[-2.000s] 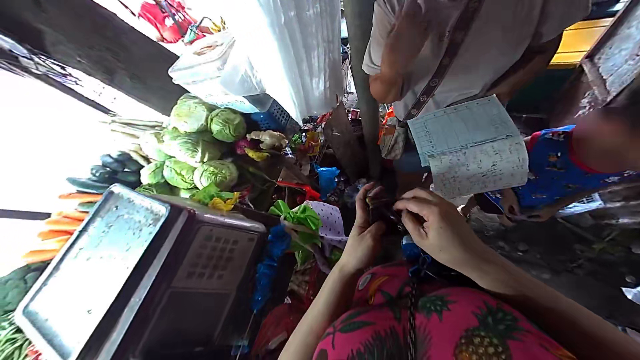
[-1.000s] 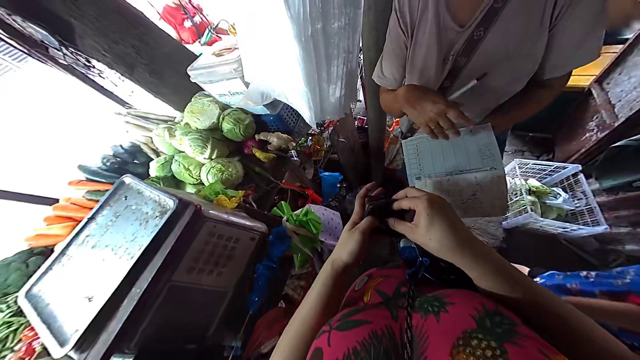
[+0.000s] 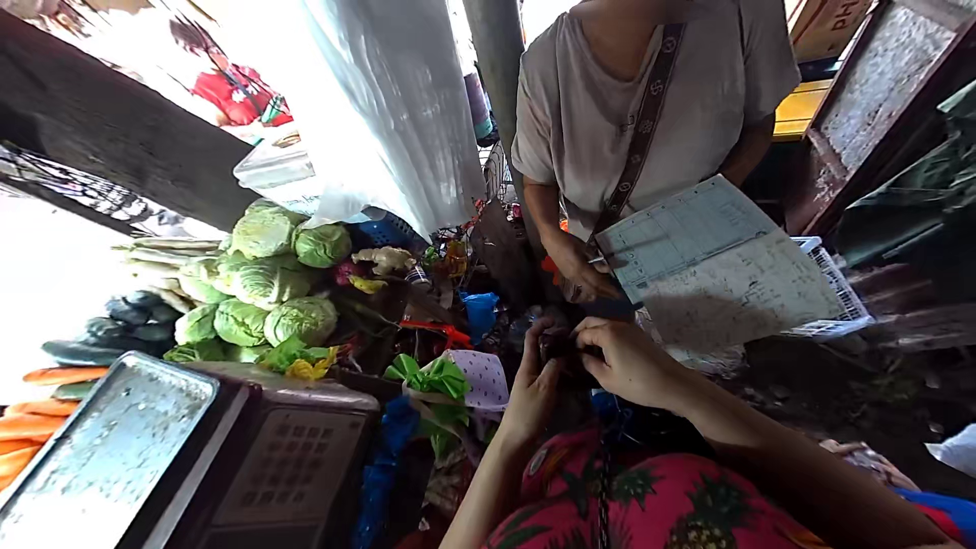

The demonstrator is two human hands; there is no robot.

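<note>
In front of my chest, my left hand (image 3: 537,366) and my right hand (image 3: 621,354) both have their fingers on a small dark object (image 3: 560,347), too shaded to name. It sits between the two hands, which almost meet. Just beyond them a person in a light grey shirt (image 3: 656,114) stands and holds an open notebook (image 3: 701,263) with writing on its pages. A pen shows at that person's hand (image 3: 583,267). Left of my left hand lie a white dotted container (image 3: 476,379) and green leaves (image 3: 435,381).
A digital scale with a metal tray (image 3: 130,442) stands at the left. Behind it are cabbages (image 3: 267,282), carrots (image 3: 34,415) and dark vegetables (image 3: 126,328). A clear plastic sheet (image 3: 404,99) hangs beside a post (image 3: 499,91). A white plastic crate (image 3: 842,293) is at the right.
The other person's notebook has turned and shifted toward the right, now partly over the white crate. That person's writing hand has moved to the left edge of the notebook. My hands stay together at the dark object.
</note>
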